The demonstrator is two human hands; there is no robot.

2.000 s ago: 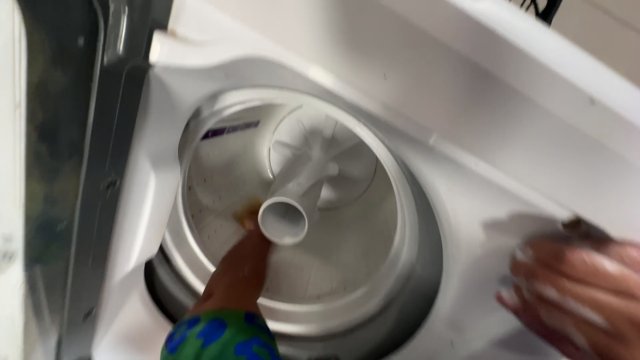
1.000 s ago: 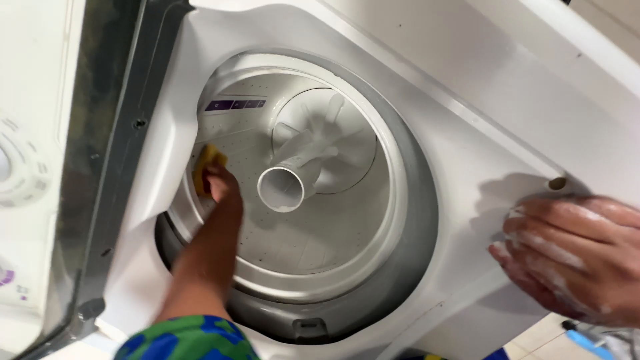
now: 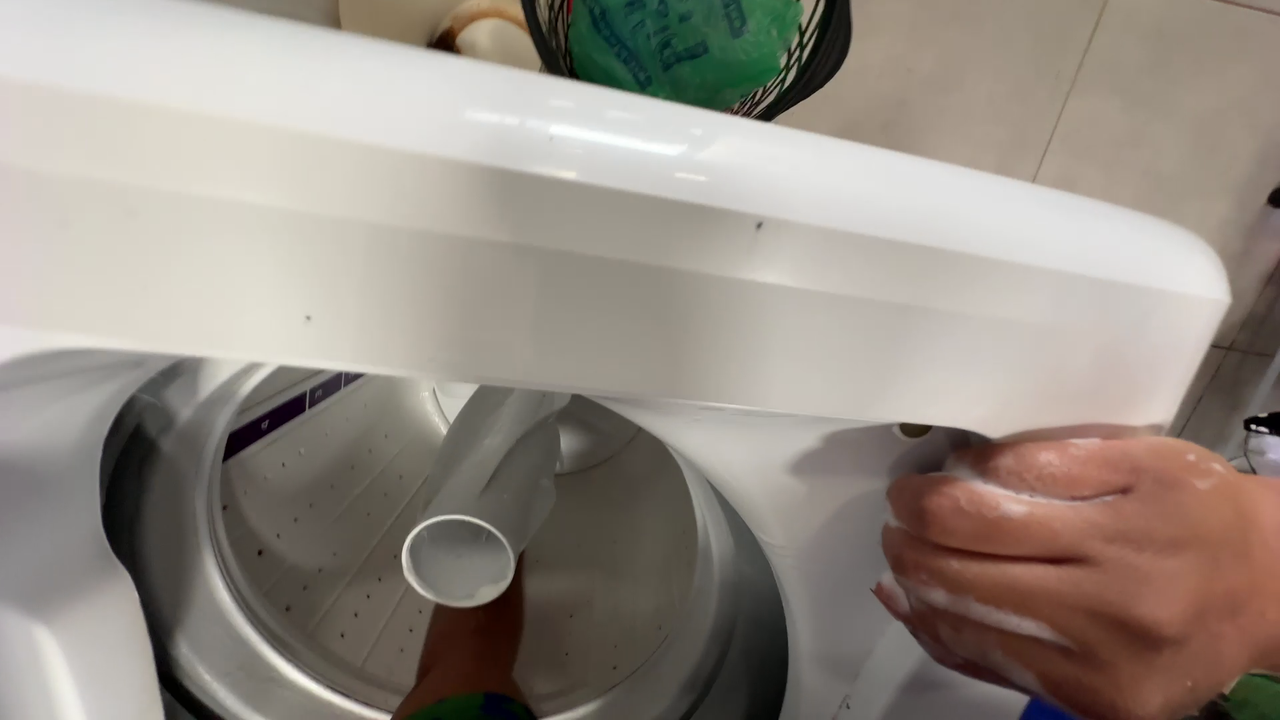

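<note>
My left forearm, in a green and blue patterned sleeve (image 3: 475,706), reaches into the washing machine's drum (image 3: 330,560). The hand itself is hidden behind the white agitator column (image 3: 459,561), so its grip and anything in it cannot be seen. Against the machine's white top panel (image 3: 800,470), beside a small round hole (image 3: 911,431), lies my right hand (image 3: 1060,560). White suds cover parts of its fingers, which are bent and close together. Whether it grips the panel's edge is unclear.
The machine's broad white front edge (image 3: 600,290) crosses the view above the drum opening. Beyond it, a green plastic bag (image 3: 690,50) lies in a dark openwork basket (image 3: 825,60) on the tiled floor (image 3: 960,90).
My left hand has moved from the drum's left wall, where it held a yellow cloth or sponge, to behind the agitator column. My right hand stays by the hole. The view has shifted.
</note>
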